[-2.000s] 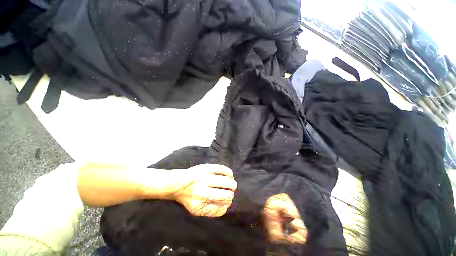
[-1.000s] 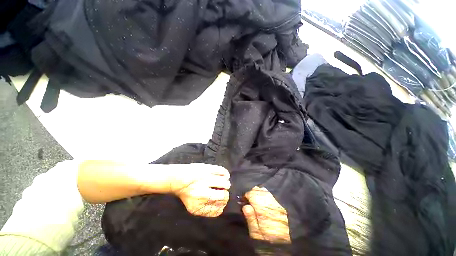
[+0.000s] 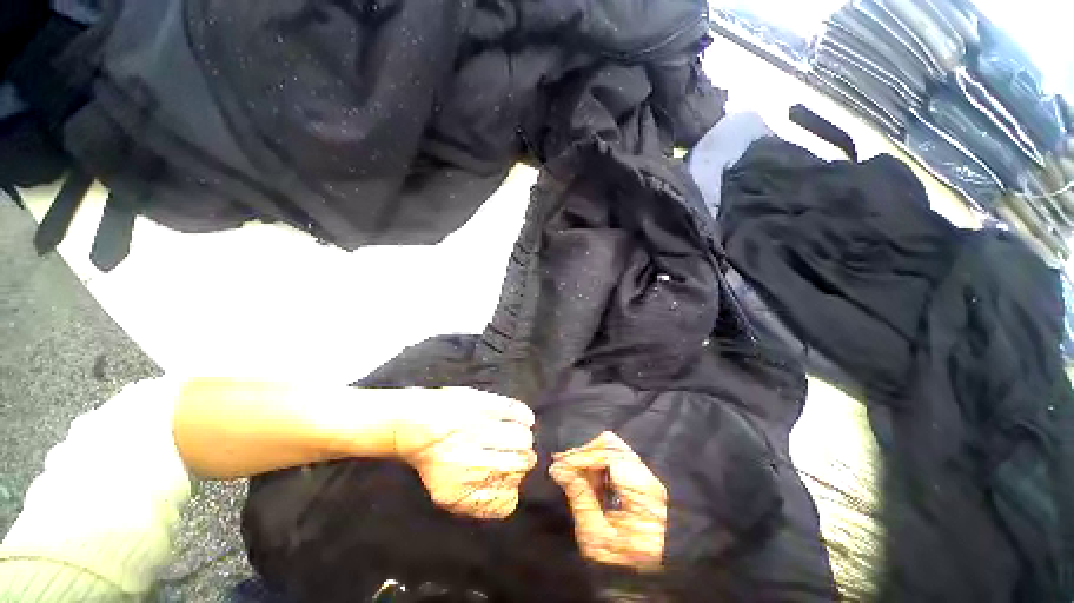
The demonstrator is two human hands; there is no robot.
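A black hooded jacket (image 3: 707, 471) lies in front of me, its hood (image 3: 577, 283) pointing away. My left hand (image 3: 473, 454) is closed on the jacket's front edge, near the middle. My right hand (image 3: 615, 501) is just to its right over the front, with thumb and forefinger tips pinched together close to the left hand. The thing between the right fingertips is too small and dark to tell. The right wrist is lost in shadow. A small pale dot shows inside the hood.
A large dark garment pile (image 3: 330, 118) fills the upper left, with straps hanging over the edge of the pale table (image 3: 342, 300). A second dark garment (image 3: 836, 247) lies crumpled at right. Folded garment stacks (image 3: 919, 83) stand at upper right. Grey speckled floor (image 3: 59, 353) shows at left.
My right hand first moved left towards my left hand, then turned, and its fingertips are now pinched. My left hand shifted slightly left, still closed on the cloth.
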